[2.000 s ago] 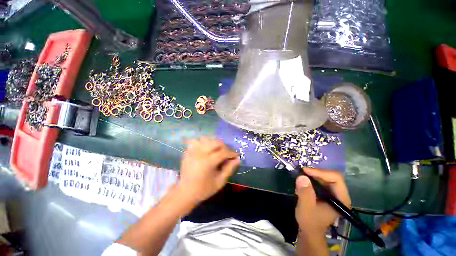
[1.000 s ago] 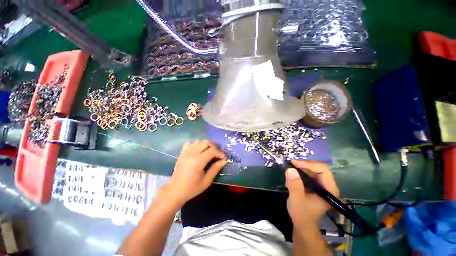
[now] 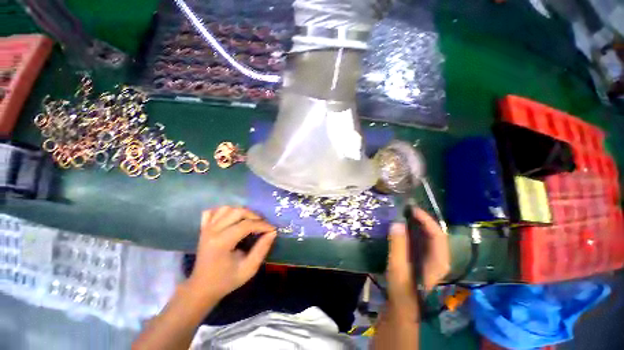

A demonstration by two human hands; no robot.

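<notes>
My right hand (image 3: 427, 249) holds the black soldering iron (image 3: 414, 239) upright, its tip end blurred near the tan round pot (image 3: 395, 168). My left hand (image 3: 236, 246) is at the front edge of the blue-purple mat (image 3: 260, 198), thumb and fingertips pinched together; what is between them is too small to tell. Tiny silver and white metal bits (image 3: 335, 215) lie heaped on the mat under the cloudy fume hood (image 3: 311, 150). Copper-coloured rings (image 3: 113, 133) are heaped at left. A few more rings (image 3: 227, 155) lie beside the hood.
A solder reel holder (image 3: 24, 171) stands at the left edge. Dark trays of reddish rings (image 3: 212, 58) lie behind. A blue soldering station (image 3: 475, 179), red trays (image 3: 575, 205) and a blue bag (image 3: 523, 314) are at right. A silver tool (image 3: 434, 203) lies beside the pot.
The view has turned to the right, showing more red trays. My right hand has moved from the heaped bits towards the pot, and the iron has swung upright. My left hand stays pinched near the mat.
</notes>
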